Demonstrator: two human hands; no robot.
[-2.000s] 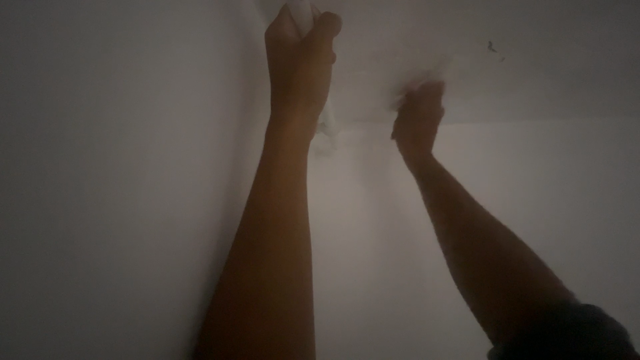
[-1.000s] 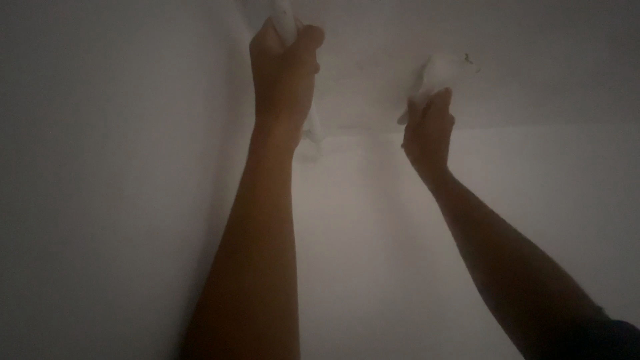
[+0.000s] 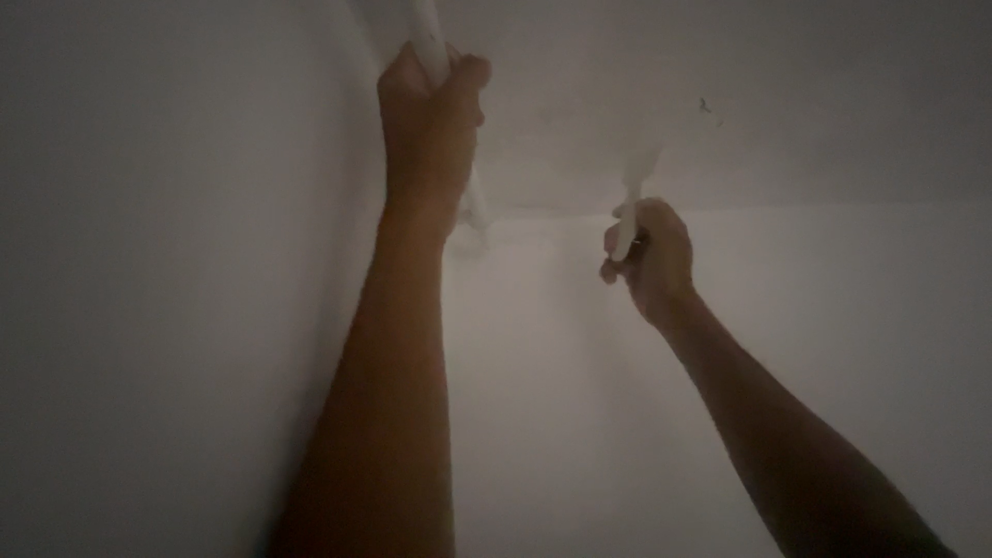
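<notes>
My left hand is raised at the upper left of centre, closed around a pale pole or tube that runs up out of view and shows again below the fist. Right of it, my right hand grips the pale handle of a small brush-like or scraper-like tool. The tool's wider end points up, near the ceiling; whether it touches cannot be told. The picture is dim and blurred.
A pale wall stands close on the left. The far wall meets the ceiling behind my hands. Small dark marks show on the ceiling at the right.
My right hand has turned and moved lower relative to the ceiling edge, so the tool's handle now shows. My left hand keeps its grip on the pale pole.
</notes>
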